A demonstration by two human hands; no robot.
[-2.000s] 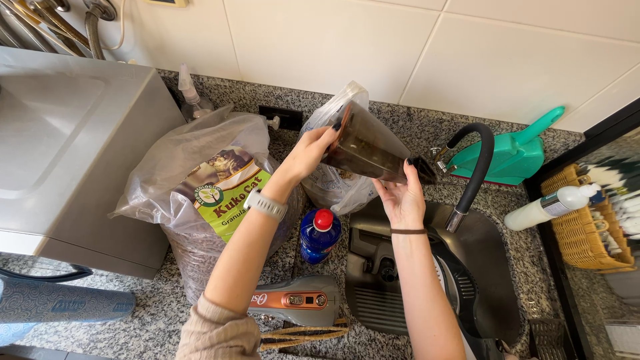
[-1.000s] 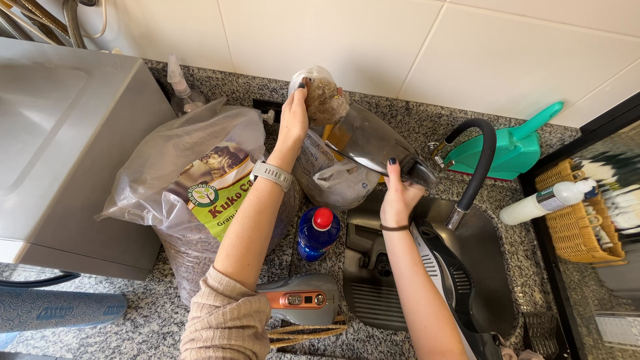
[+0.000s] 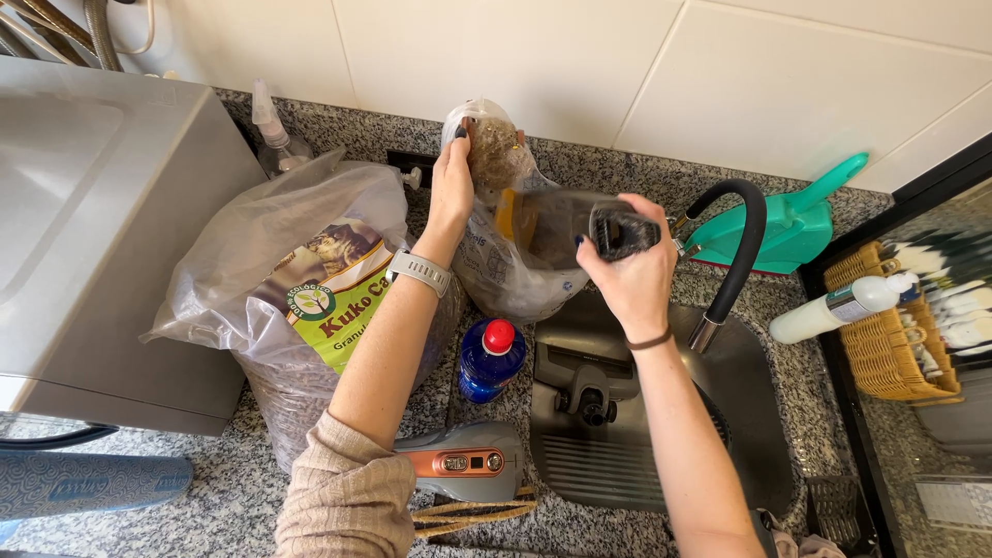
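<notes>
My right hand point(image 3: 639, 267) grips the dark end of a clear smoky plastic dust container point(image 3: 554, 221), which lies tilted with its other end at the mouth of a whitish plastic bag point(image 3: 500, 267). Grey-brown dust and debris point(image 3: 496, 155) show at the bag's top. With my left hand point(image 3: 452, 182) I hold the rim of that bag, fingertips partly hidden behind it. The grey and copper handheld vacuum body point(image 3: 473, 463) rests on the granite counter below, near a blue bottle with a red cap point(image 3: 493, 360).
A large bag of cat litter granules point(image 3: 271, 372) stands at left beside a grey appliance point(image 3: 139, 256). A steel sink point(image 3: 744, 434) with a black flexible faucet point(image 3: 748, 225) holds a vacuum floor head point(image 3: 593, 387). Further right are a green dustpan point(image 3: 775, 229), a white bottle point(image 3: 829, 310) and a wicker basket point(image 3: 899, 356).
The container has swung from above the bag to a tilt across its mouth, its dark end now turned up toward the camera. My left hand has moved up to the bag's rim from the container.
</notes>
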